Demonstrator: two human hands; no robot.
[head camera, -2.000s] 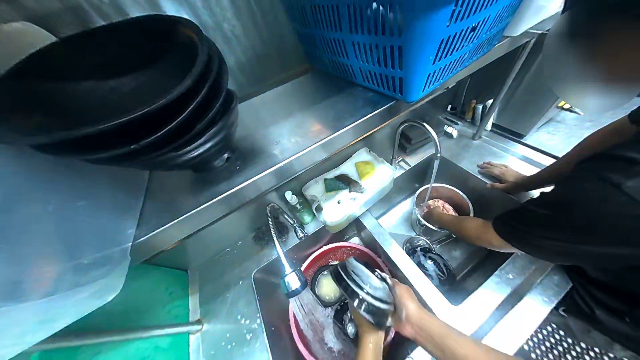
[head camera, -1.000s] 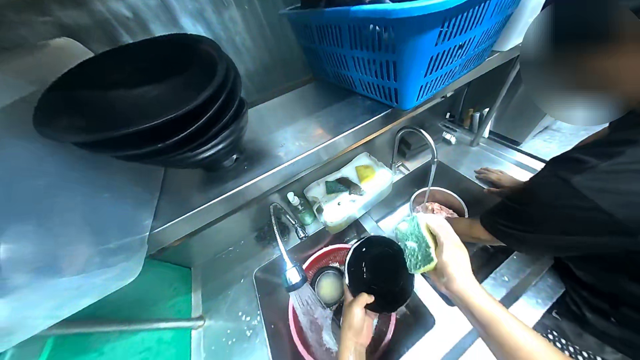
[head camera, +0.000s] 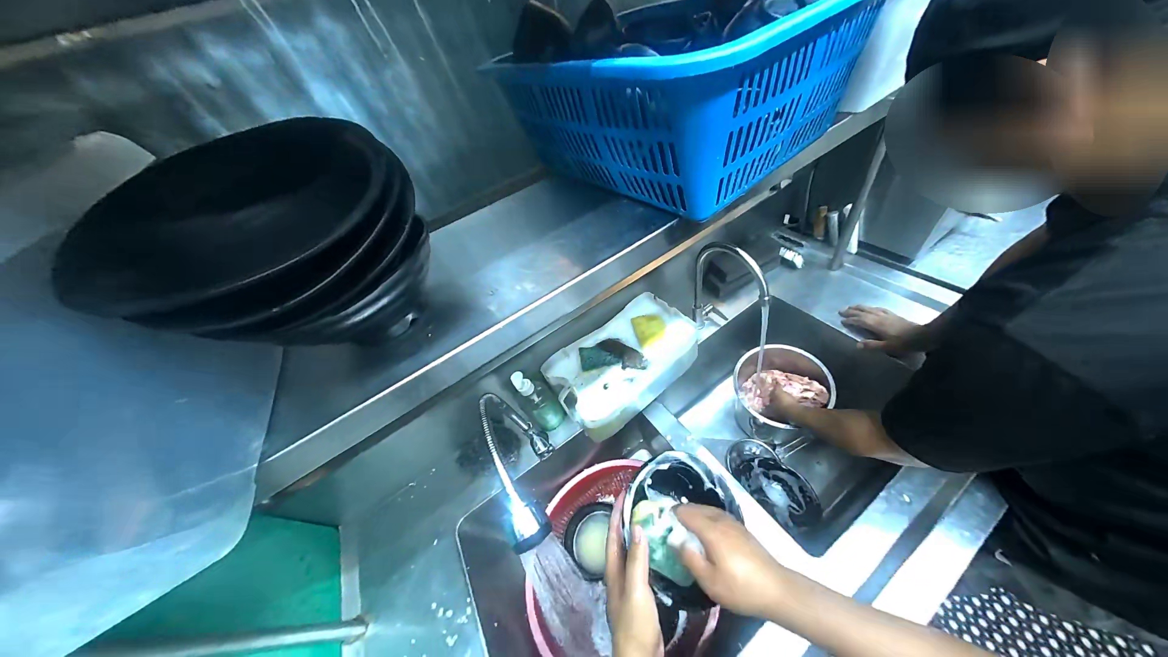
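Note:
My left hand (head camera: 631, 593) grips the left rim of a black bowl (head camera: 686, 484) tilted above a red basin (head camera: 598, 476) in the near sink. Pressed into that bowl is a green sponge (head camera: 659, 546) with suds, held in my right hand (head camera: 730, 561). A smaller dark bowl with pale cloudy contents (head camera: 591, 540) sits in the basin, left of my left hand. Water runs from the spray faucet (head camera: 529, 525) into the basin. The lower part of the basin is partly hidden by my hands and the bowl.
A co-worker's hand (head camera: 789, 401) is on raw meat in a metal pot (head camera: 741, 415) under a running tap. A soapy black bowl (head camera: 776, 484) lies beside it. Behind the sinks stand a sponge tray (head camera: 671, 365) and a soap bottle (head camera: 540, 401). Stacked black bowls (head camera: 228, 219) and a blue basket (head camera: 693, 119) occupy the shelf.
The sponge in my right hand was beside the bowl a second ago and is now inside it. The bowl has turned in my left hand, which now holds its left side.

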